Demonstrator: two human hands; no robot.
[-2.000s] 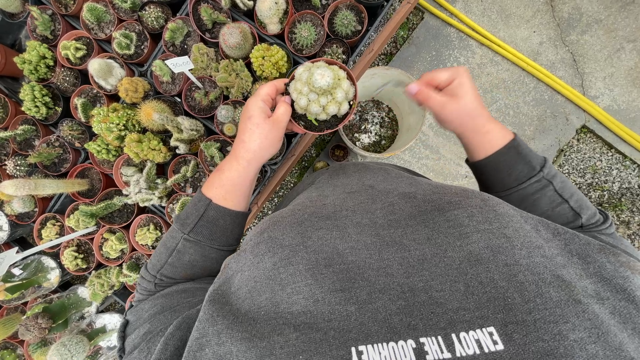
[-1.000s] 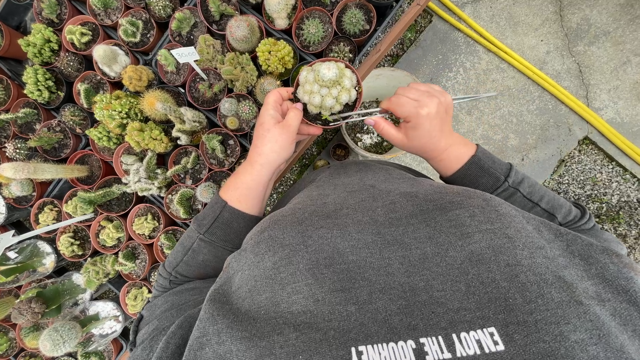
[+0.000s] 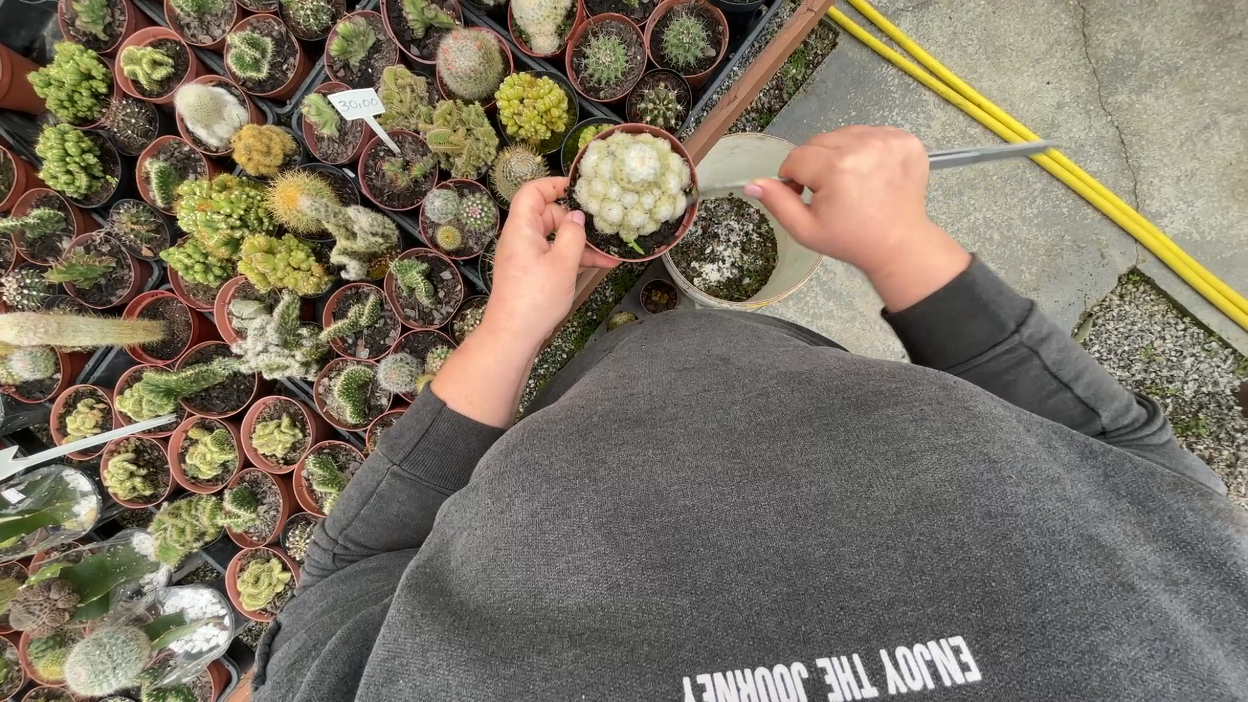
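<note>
A round brown plastic pot with a clustered, whitish cactus (image 3: 634, 185) is held by its left rim in my left hand (image 3: 541, 253), thumb on top. A small green sprig (image 3: 634, 246) lies on the soil at the pot's lower edge. My right hand (image 3: 848, 195) grips long metal tweezers (image 3: 985, 154); their tip end points left toward the pot's right rim, and whether it touches cannot be told. Below the tweezers stands a whitish round bucket (image 3: 799, 263) holding dark soil with white bits.
Many small potted cacti (image 3: 429, 283) fill black trays on the left, with a white price tag (image 3: 358, 102) among them. A wooden edge (image 3: 760, 73) borders the trays. Yellow hoses (image 3: 1043, 146) lie on the concrete at the right. Gravel (image 3: 1170, 361) shows beyond my right sleeve.
Two seconds ago my right hand was over the bucket's right side; one second ago the tweezers reached the pot's lower rim. Now their tip end is at its right side, and my right hand is farther right.
</note>
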